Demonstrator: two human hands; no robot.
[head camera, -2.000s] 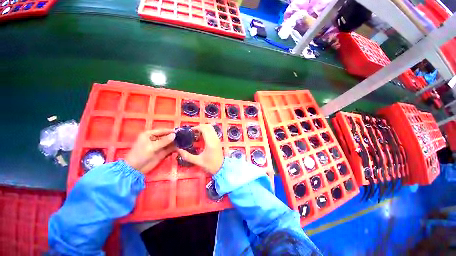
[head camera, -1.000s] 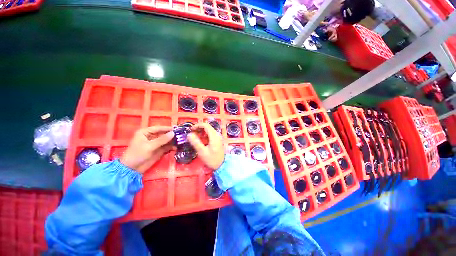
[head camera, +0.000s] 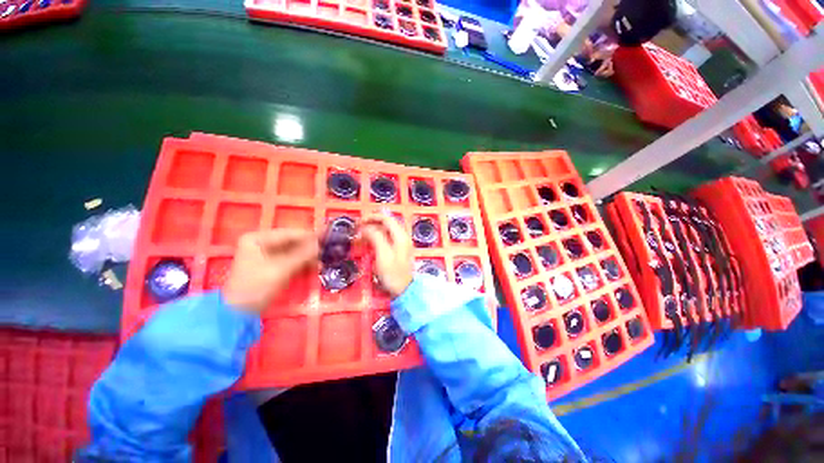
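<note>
A red compartment tray (head camera: 294, 222) lies in front of me on the green bench. My left hand (head camera: 266, 269) is over its middle, blurred, with its fingertips at a dark smartwatch body (head camera: 335, 247). My right hand (head camera: 390, 255) is just right of that watch, fingers slightly apart and seemingly off it. Another watch body (head camera: 340, 274) lies in a pocket directly below. More watches fill the right side of the tray, one (head camera: 389, 335) near its front edge. A single watch (head camera: 168, 279) sits at the left.
Crumpled clear film (head camera: 104, 240) lies left of the tray. A filled tray (head camera: 517, 203) stands at right, then a tray of strapped watches (head camera: 673, 262) and a stacked tray (head camera: 757, 249). A pale metal post (head camera: 673, 140) slants across the upper right. A person in a dark cap (head camera: 643, 20) is beyond.
The watch between my hands showed a lit purple-white screen a second ago and now looks dark. My right fingers have drawn back from it to the right.
</note>
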